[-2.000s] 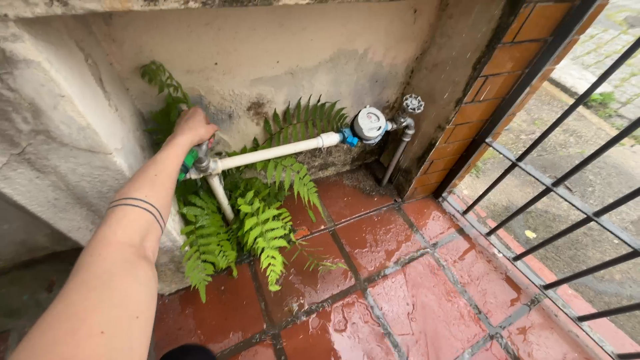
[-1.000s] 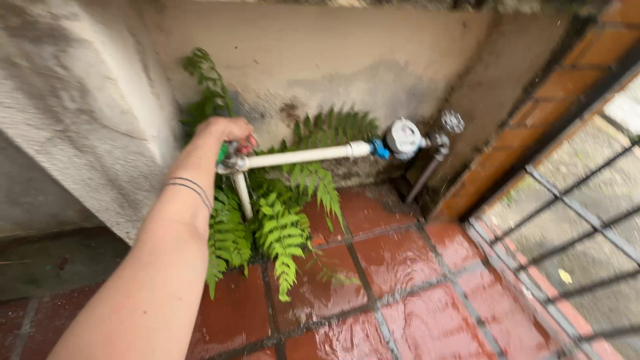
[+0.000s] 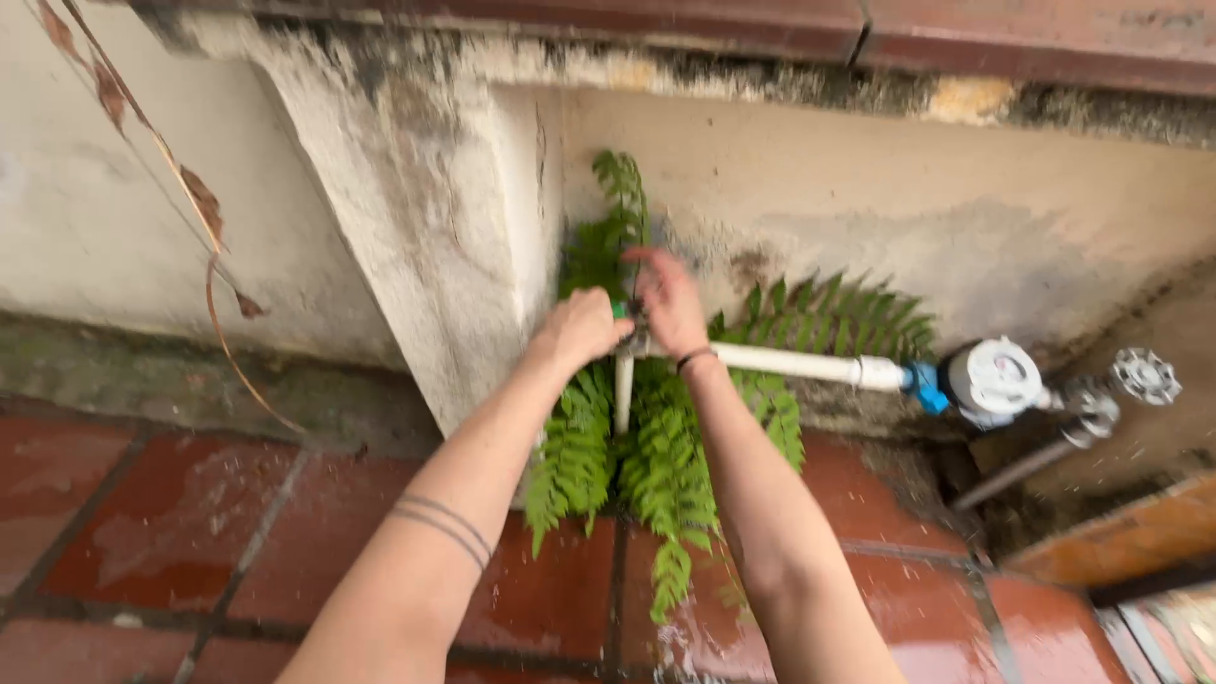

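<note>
My left hand [image 3: 581,328] is at the left end of a white plastic pipe [image 3: 793,363], its fingers curled at a green-handled fitting [image 3: 619,311]; whether they grip it is blurred. Just right of it, my right hand [image 3: 668,296] reaches over the metal part of the joint with fingers apart, and its palm side is hidden. A short vertical white pipe [image 3: 623,392] drops from this joint. Green fern fronds [image 3: 670,465] hang around and below both hands. To the right, a blue connector [image 3: 925,387] joins the pipe to a round water meter [image 3: 996,377].
A metal handwheel valve [image 3: 1146,376] stands beyond the meter near the right wall. A tiled ledge [image 3: 665,24] runs above the recess, and a plaster pillar [image 3: 408,209] flanks it on the left. Wet red floor tiles [image 3: 532,579] lie below. A dry vine [image 3: 214,247] hangs at left.
My right hand has come into view and is now beside my left at the pipe joint. My left hand stays at the joint. The view has shifted left, and the gate bars are out of sight.
</note>
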